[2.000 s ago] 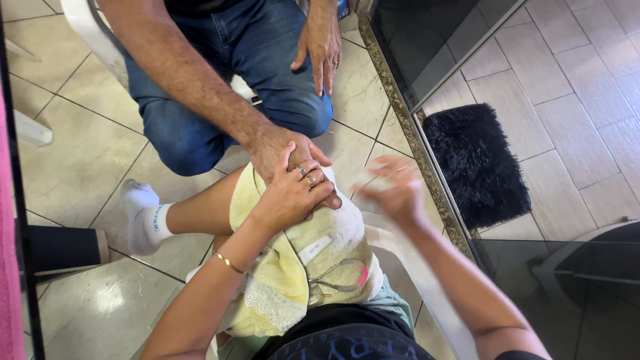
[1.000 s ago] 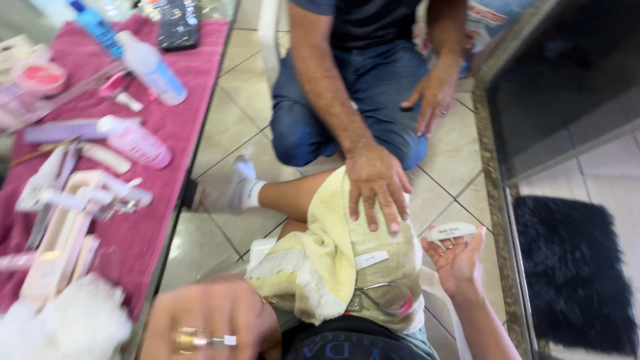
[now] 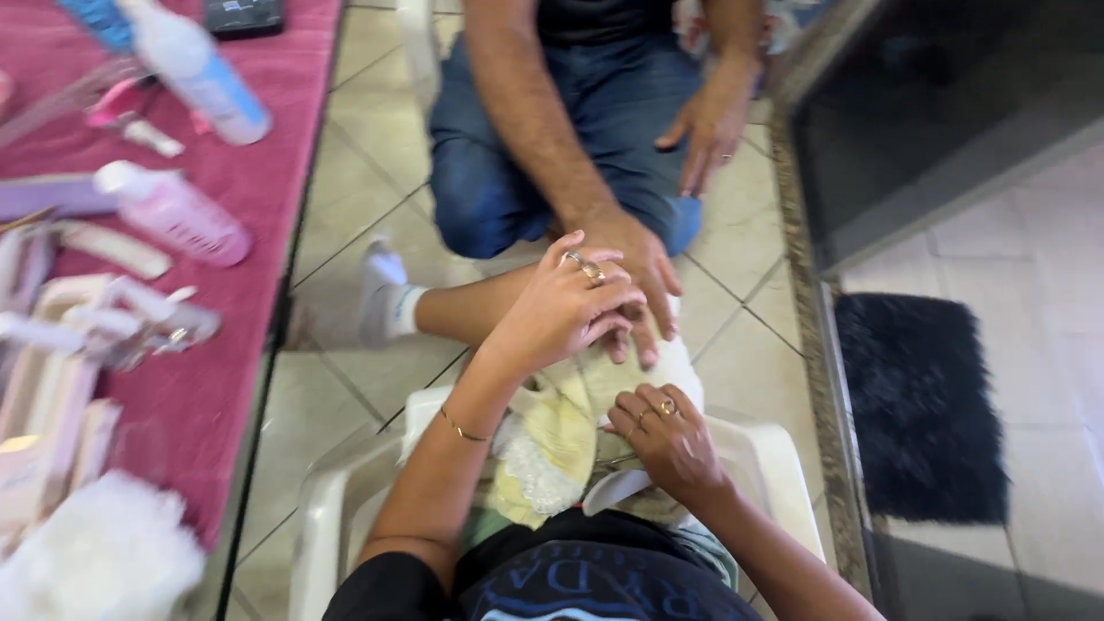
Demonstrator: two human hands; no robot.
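My left hand [image 3: 573,302], with rings and a bracelet, is over the edge of the other person's hand [image 3: 634,259], its fingers curled; whether it grips a finger is unclear. That person's hand rests palm down on a pale yellow towel [image 3: 552,440] across my lap. My right hand [image 3: 673,435] is lower on the towel, knuckles up; its fingertips are partly hidden, and I cannot tell whether they pinch something. A white nail file [image 3: 617,490] lies beside it, near my shirt.
On the left, a table with a pink towel [image 3: 233,276] holds a pink bottle [image 3: 185,211], a white and blue bottle [image 3: 203,73], a fluffy white ball [image 3: 108,552] and several tools. The seated person's other hand [image 3: 711,125] rests on their jeans. A glass door's frame stands right.
My left hand has moved from the lower left up to the other person's hand. My right hand, which held a white nail file palm up, has turned knuckles up and moved left over the towel.
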